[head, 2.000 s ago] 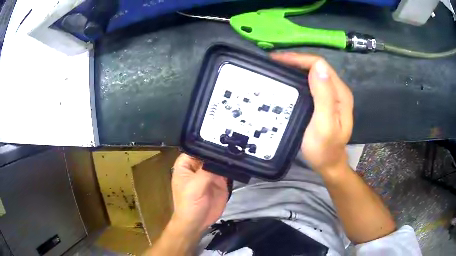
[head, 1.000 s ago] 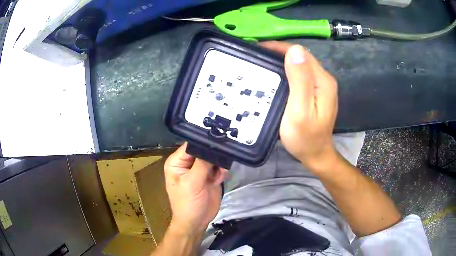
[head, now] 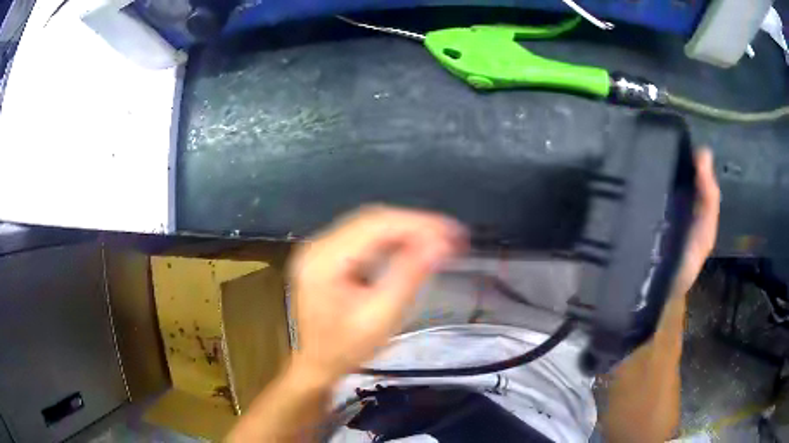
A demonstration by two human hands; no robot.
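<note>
The black lamp housing (head: 636, 234) is turned on edge at the right, over the bench's front edge. Its side and back show, and its open front with the white board is turned away from view. My right hand (head: 702, 221) holds it from the far right side, mostly hidden behind it. My left hand (head: 368, 281) is blurred, off the housing, with its fingers curled; whether it holds anything is unclear. A black cable (head: 484, 368) runs from the lower end of the housing leftward to below my left hand.
A green air blow gun (head: 519, 65) lies at the back of the dark bench (head: 346, 130), its pale hose (head: 727, 111) running right. A white tabletop (head: 86, 130) is at left. An open cardboard box (head: 190, 320) and a grey cabinet (head: 60, 346) are below.
The lamp has moved right and turned from face-up to on edge, hiding its board. My left hand has come off the lamp's underside. The cable now shows.
</note>
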